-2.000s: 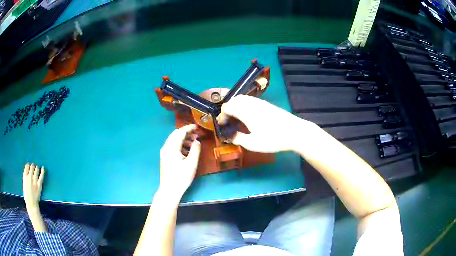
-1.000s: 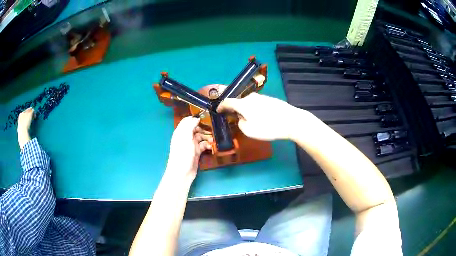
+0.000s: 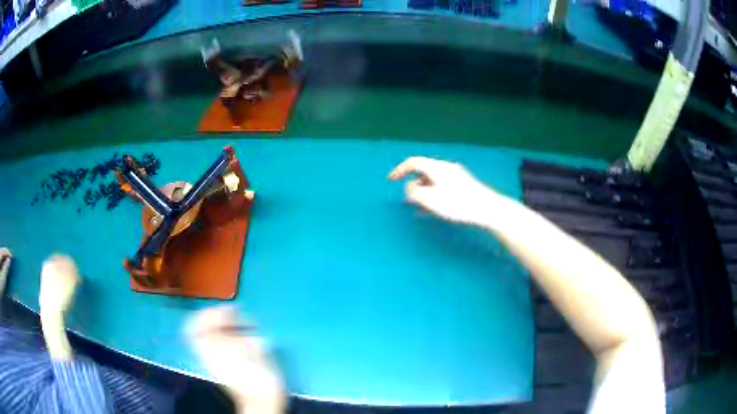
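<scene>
The orange-brown three-arm jig sits on its reddish-brown base plate at the left of the teal mat. Glossy black leg pieces lie along its arms and meet at the middle. The lower arm points down-left, and its leg is partly blurred. My left hand is motion-blurred, below and right of the jig, apart from it; whether it holds anything cannot be seen. My right hand is over the mat, well right of the jig, fingers loosely bent and apart, with nothing visible in it.
Black ribbed tray with dark parts at the right. Pale yellow-green post behind it. A second orange jig stands beyond the mat's far edge. Black small parts lie far left. Another person's hand is at the lower left.
The jig with its legs has moved left, away from me, and is turned slightly. Both my hands have left it. The view has also shifted. The neighbour's hand has left the small parts.
</scene>
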